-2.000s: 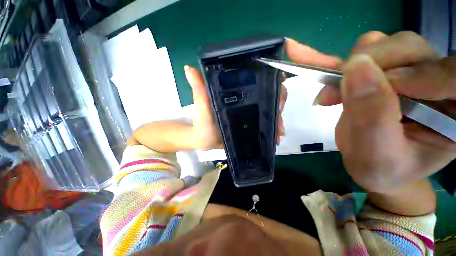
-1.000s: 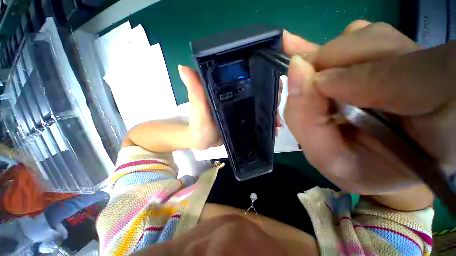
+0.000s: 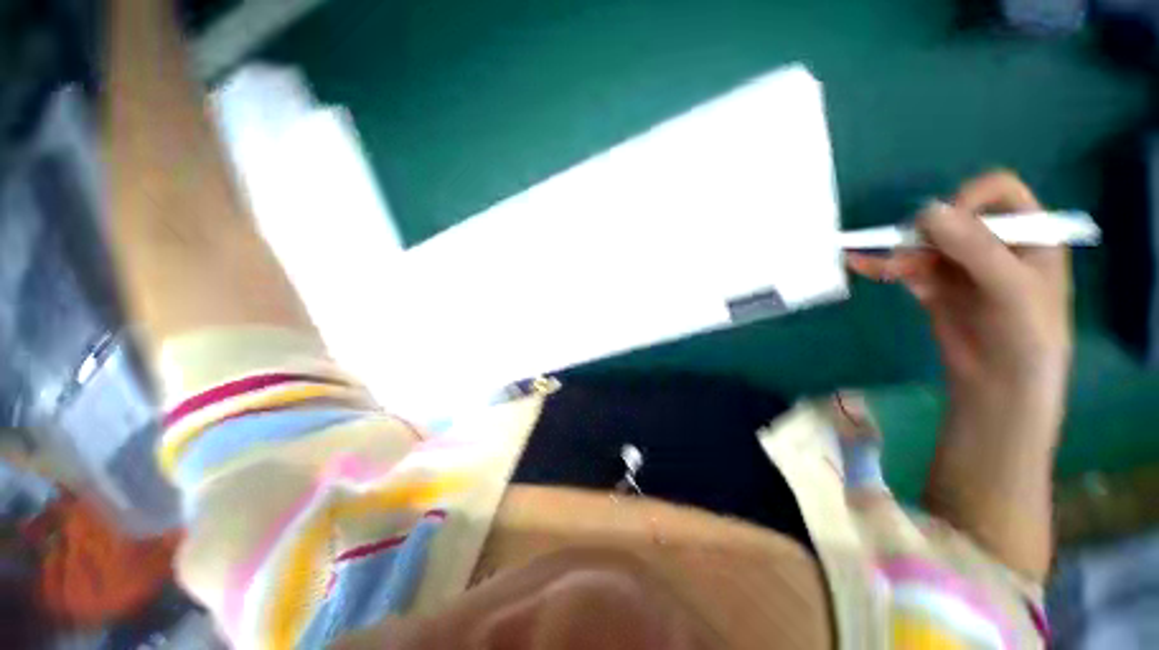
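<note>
My right hand [image 3: 985,254] holds the tweezers [image 3: 1042,229] level at the right, their tip pointing left at the right edge of the white liner sheet [image 3: 636,216]. The tweezers look white in the glare. One small black adhesive pad [image 3: 758,305] lies near the lower right edge of the sheet. My left forearm [image 3: 191,216] reaches up the left side; my left hand is cut off by the top edge of the picture. The black housing is not in view.
Spare liner sheets [image 3: 286,152] lie at the left on the green mat [image 3: 534,76]. Blurred grey things and an orange thing [image 3: 102,559] are at the far left. Dark objects stand along the right edge.
My left arm has swung up and left, and the housing has left the view. My right hand has moved right and down with the tweezers, away from the housing's former place. The liner sheet is now uncovered.
</note>
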